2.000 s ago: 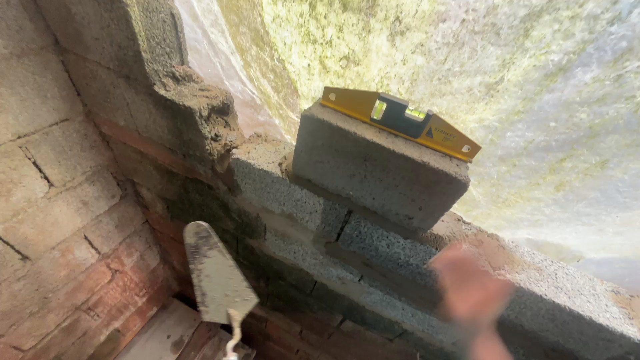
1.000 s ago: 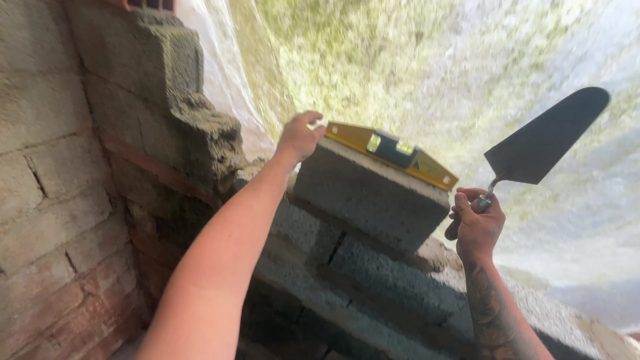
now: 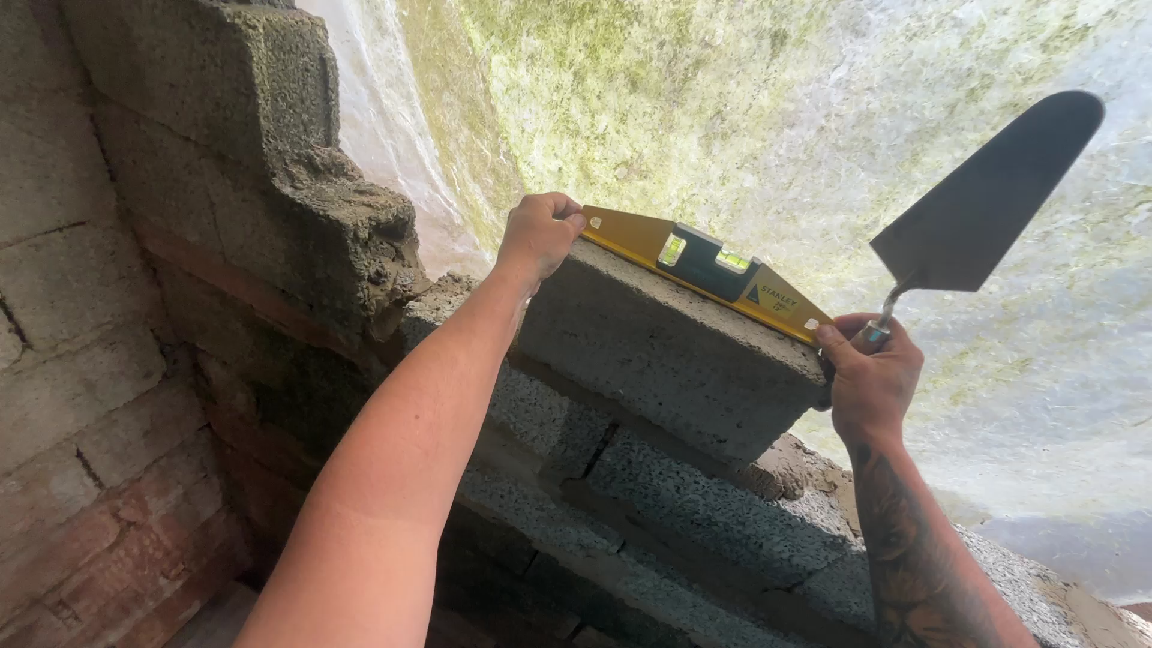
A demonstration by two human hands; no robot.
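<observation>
A yellow Stanley spirit level [image 3: 702,270] lies along the top of a grey concrete block [image 3: 666,360], which sits on mortar on the wall. At the level's left end, my left hand [image 3: 540,236] grips its tip with thumb and fingers, beside the block's upper left corner. My right hand [image 3: 875,373] is closed around the handle of a bricklayer's trowel [image 3: 990,198], whose blade points up and to the right. The thumb of that hand touches the level's right end. Part of the trowel handle is hidden by the fingers.
Stepped blockwork with rough mortar [image 3: 360,225] rises left of the block. Below runs the lower block course [image 3: 711,504], with mortar [image 3: 783,468] by the block's right end. A blockwork side wall [image 3: 81,360] stands at far left. Translucent, green-stained sheeting [image 3: 684,108] hangs behind.
Two seconds ago no hand was at the level. Both hands have since come to its ends, and the trowel has gone from the lower left to the upper right. The view is now closer.
</observation>
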